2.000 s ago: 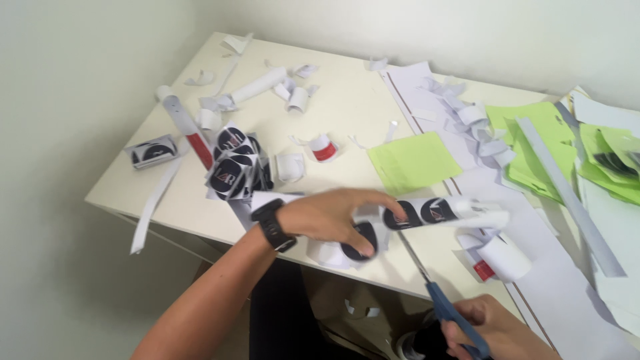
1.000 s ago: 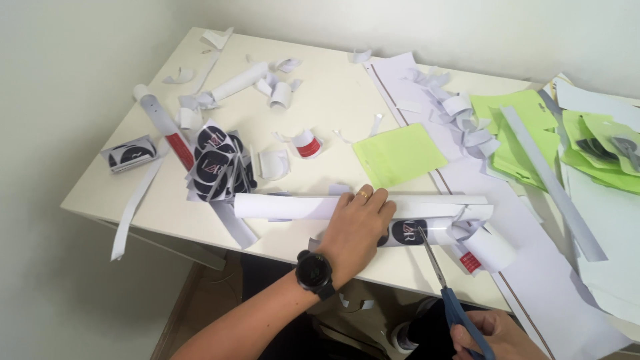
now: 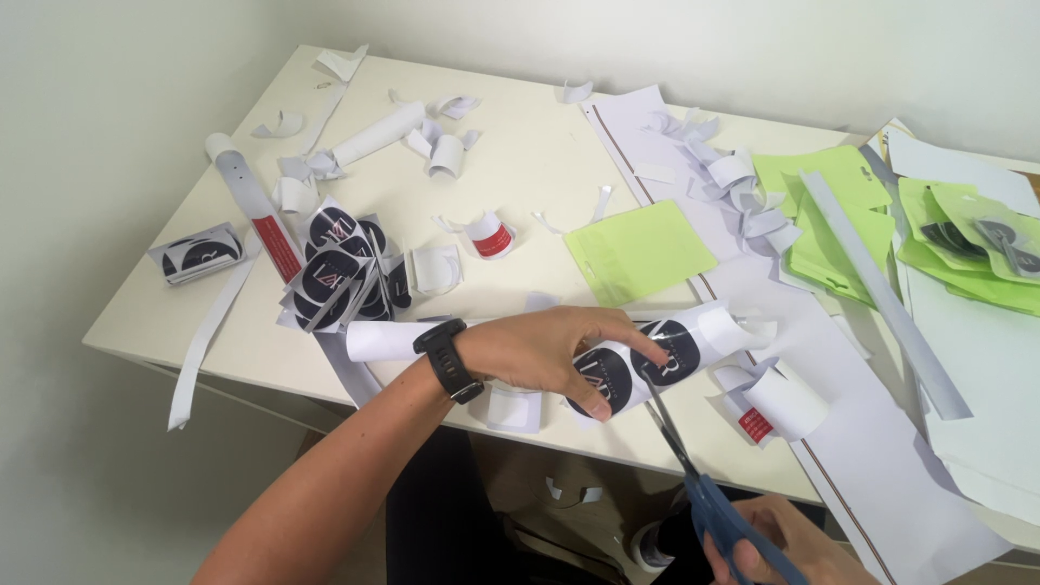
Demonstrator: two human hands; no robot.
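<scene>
My left hand, a black watch at its wrist, holds a strip of round black stickers near the table's front edge, its thumb and fingers on the strip. My right hand grips blue-handled scissors at the lower right. Their blades are parted and meet the strip between two round stickers. A white paper roll lies partly behind my left wrist. To the left stands a pile of cut round stickers, with a curled sticker piece farther left.
Curled paper scraps lie across the white table. A lime-green pouch rests right of centre, and more green pouches lie farther right beside a long paper strip. A curled piece with a red label is near the scissors.
One second ago my left hand lay flatter over the roll and strip; now its thumb and fingers hold the strip, which is tilted. The scissor blades have shifted relative to the strip.
</scene>
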